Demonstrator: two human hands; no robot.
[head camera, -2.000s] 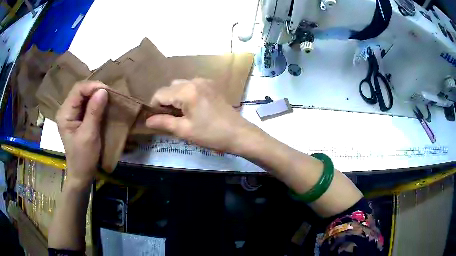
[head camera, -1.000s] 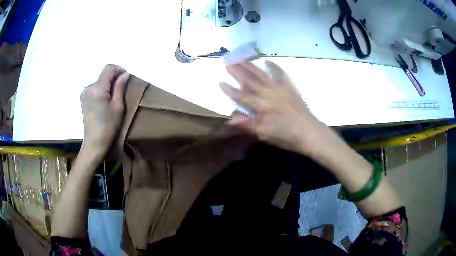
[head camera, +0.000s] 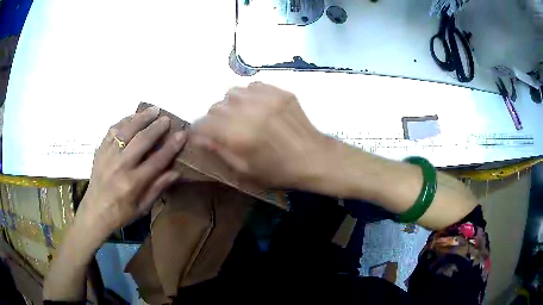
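A brown cloth garment piece (head camera: 181, 229) lies over the table's front edge and hangs down over my lap. My left hand (head camera: 134, 161) holds its upper left end on the table, with the fingers bent over the cloth. My right hand (head camera: 256, 134) is slightly blurred and lies at the garment's top edge, close to my left fingers. Its fingertips are hard to make out, so I cannot tell whether it grips the cloth. A small pale template with a brown edge (head camera: 423, 128) lies flat on the table at the right.
Black-handled shears (head camera: 453, 53) lie on the machine bed (head camera: 369, 47) at the upper right, with a thread tuft beside them. Pink-handled snips (head camera: 510, 107) lie at far right. Printed ruler marks run along the table front. Yellow tape (head camera: 36, 183) lines its edge, with cardboard below.
The template has moved from by my right hand to the table at the right. My right hand has moved left to the cloth, beside my left hand. The camera view has shifted.
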